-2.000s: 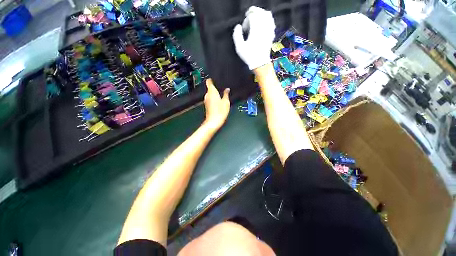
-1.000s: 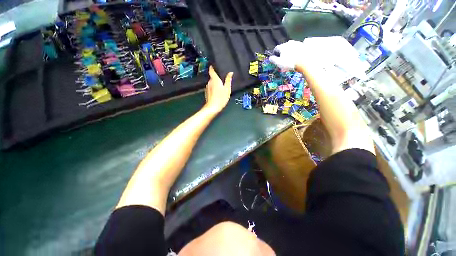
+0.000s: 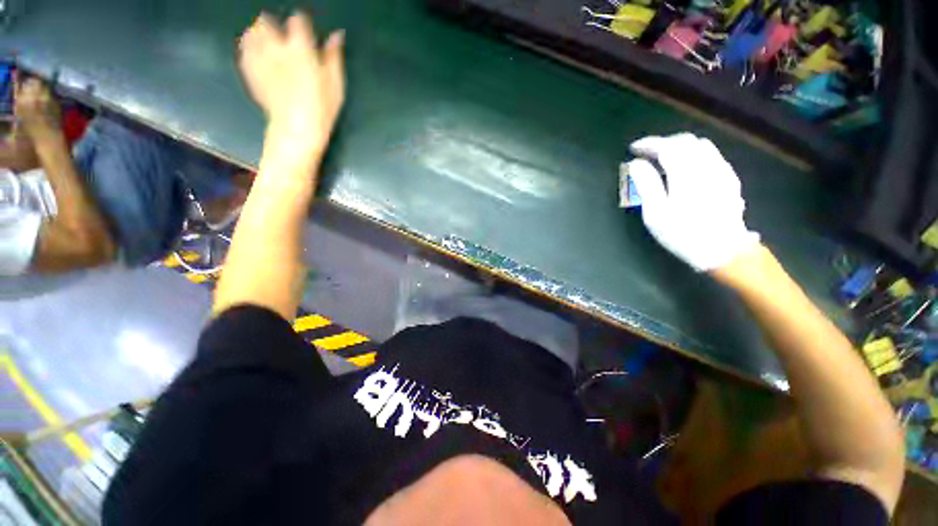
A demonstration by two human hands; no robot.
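My left hand (image 3: 293,82) is bare and slightly blurred. It is over the green bench at the upper left, fingers apart, with nothing visible in it. My right hand (image 3: 694,195), in a white glove, is over the bench right of centre. Its thumb and fingers are closed on a small blue and pale thing (image 3: 630,185), too small and blurred to name surely. Binder clips in several colours (image 3: 741,41) stand in a black compartment tray (image 3: 576,46) at the upper right.
A loose pile of coloured clips (image 3: 882,354) lies at the right edge, partly behind my right arm. The green bench (image 3: 453,154) has a worn front edge. Another person's arm (image 3: 72,205) shows at the left. Black-yellow tape (image 3: 334,337) marks the floor. A brown box is below the bench, right.
The view has swung left along the bench. My left hand has left the tray's edge and moved left. My right hand has left the loose pile and holds a small thing over the bench.
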